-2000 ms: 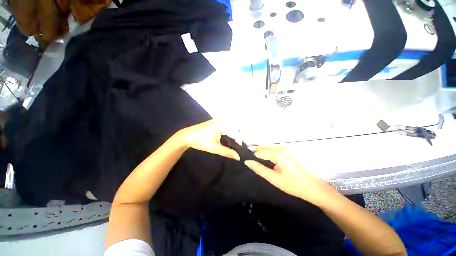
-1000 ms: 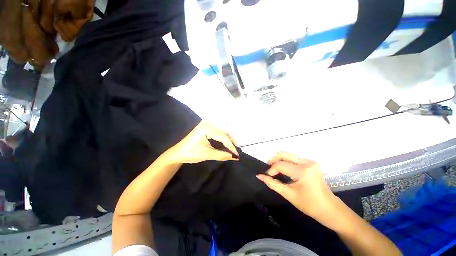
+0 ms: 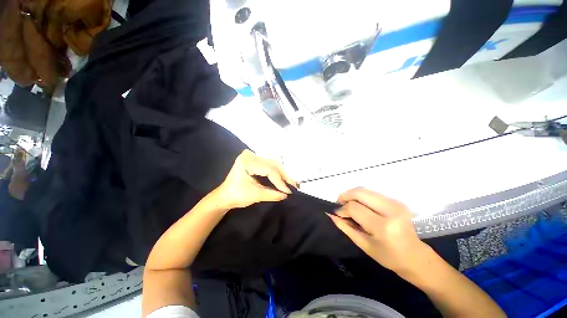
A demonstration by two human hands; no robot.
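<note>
A large black garment (image 3: 168, 143) lies heaped on the left of the white table and hangs over the front edge at my lap. My left hand (image 3: 252, 183) pinches its edge between thumb and fingers near the middle. My right hand (image 3: 373, 223) pinches the same edge a little to the right. A short stretch of the folded edge (image 3: 314, 201) shows between the hands. The industrial sewing machine (image 3: 398, 37) stands beyond the hands, and the cloth edge is apart from its presser foot area (image 3: 289, 115).
Thread snips (image 3: 541, 128) lie at the right on the table. A measuring tape (image 3: 497, 205) runs along the front edge. A perforated grey rail (image 3: 74, 298) is at lower left. Blue cloth (image 3: 528, 267) is below the table. Brown items (image 3: 68, 31) and part of a person (image 3: 18, 177) are at left.
The view has shifted, so the machine sits further left and nearer. My hands have moved slightly apart along the edge, from close together to a short stretch between them. Both still pinch the cloth.
</note>
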